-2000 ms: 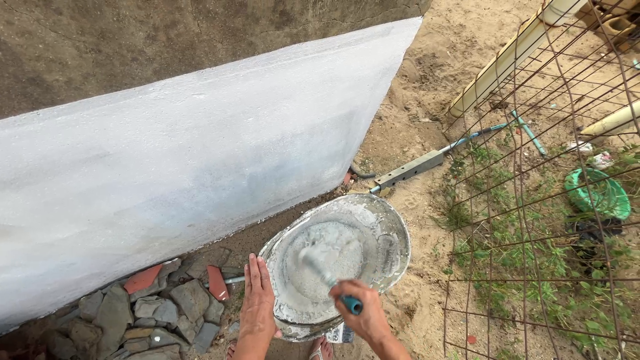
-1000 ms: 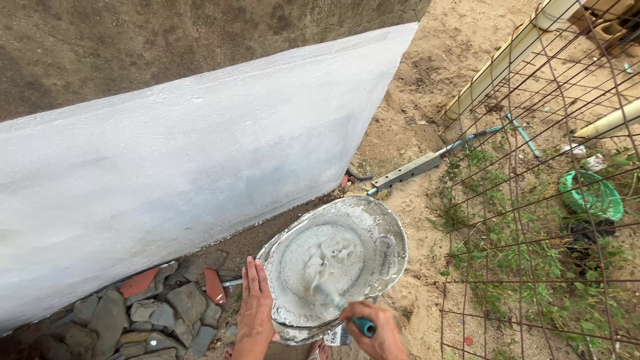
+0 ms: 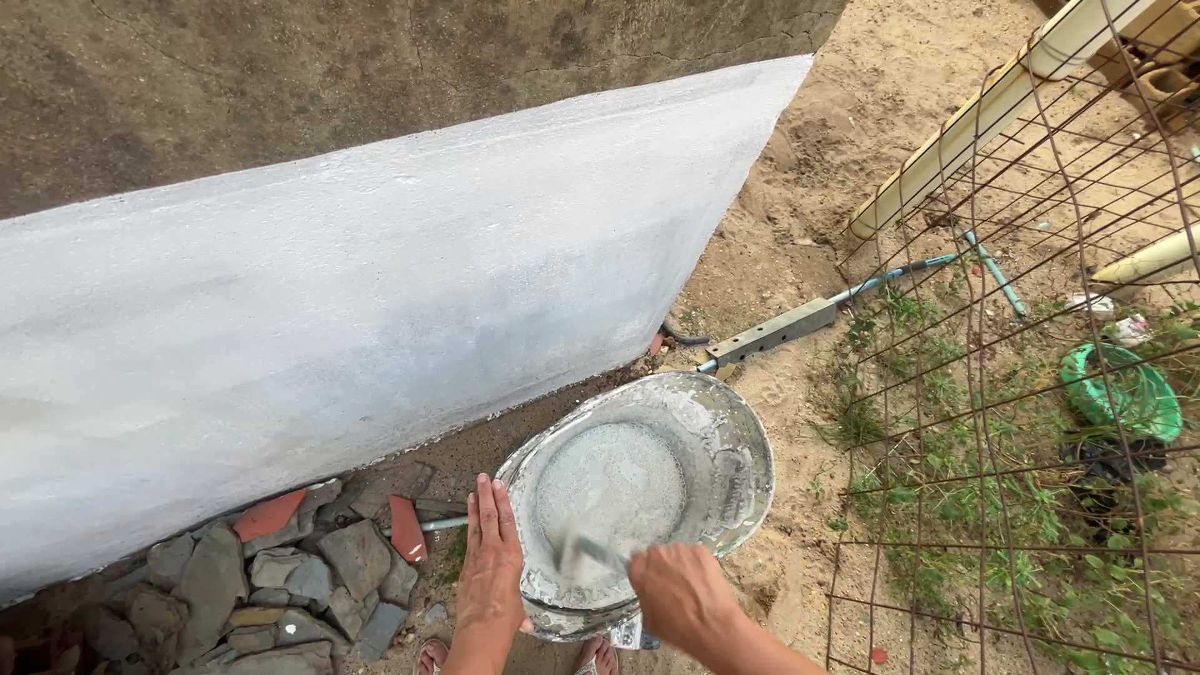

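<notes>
A grey-crusted bucket (image 3: pixel 741 450) stands tilted below the wall's corner, holding a pale, wet, bubbly mix (image 3: pixel 614 478). My left hand (image 3: pixel 489 553) lies with its fingers extended against the bucket's left rim. My right hand (image 3: pixel 682 591) is closed around the handle of a tool, with its blurred head (image 3: pixel 577 558) in the mix near the bucket's lower left side. The tool's exact kind is hard to tell, and my fingers hide its handle. Fresh white coating (image 3: pixel 469 253) covers the lower part of the wall beside the bucket.
Broken stone slabs (image 3: pixel 211 586) and red tile pieces (image 3: pixel 407 530) lie along the wall's foot at lower left. A perforated metal bar (image 3: pixel 773 333) rests on the sand beyond the bucket. Rusty wire mesh (image 3: pixel 984 450) spans the right side, with a green basin (image 3: pixel 1120 389) among weeds behind it.
The tool has moved about in the mix, and my right hand's closed fingers now hide the teal handle seen earlier. My left hand has stayed at the bucket's rim.
</notes>
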